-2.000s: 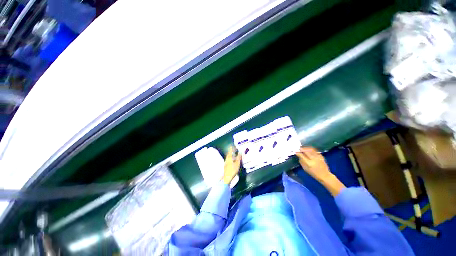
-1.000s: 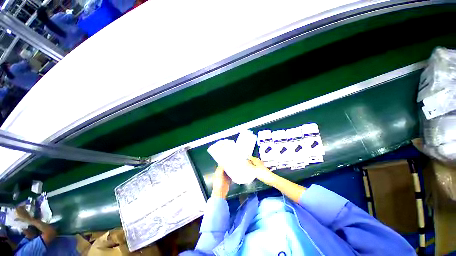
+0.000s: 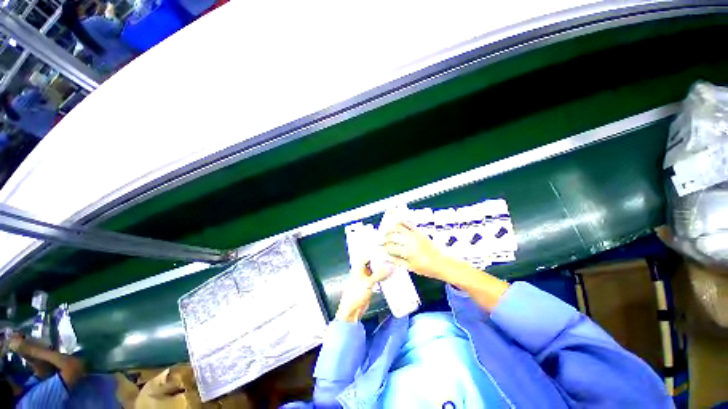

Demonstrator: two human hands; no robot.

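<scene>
A plain white strip-like box or carton piece [image 3: 400, 294] is between my two hands, its lower end pointing toward my body. My left hand [image 3: 369, 275] holds it from the left, near its middle. My right hand [image 3: 409, 249] lies over its upper part with bent fingers. Another white piece [image 3: 358, 242] shows behind and left of my hands. A row of white printed boxes or blanks [image 3: 479, 232] with dark marks lies on the green ledge [image 3: 587, 209], right of my hands. My right hand and forearm hide part of the row's left end.
A large wrapped grey-white stack [image 3: 251, 319] lies left of my hands. The darker belt [image 3: 447, 140] runs beyond a pale rail. Clear bags [image 3: 702, 180] sit on brown carton at the right, beside a pipe-framed cart [image 3: 661, 311]. Another worker's arm [image 3: 49, 359] and brown paper [image 3: 168, 390] are lower left.
Two seconds ago my hands were at the sides of the printed row. They have since left it for the white piece, which has turned from a wide, spread shape to a narrow strip pointing toward me.
</scene>
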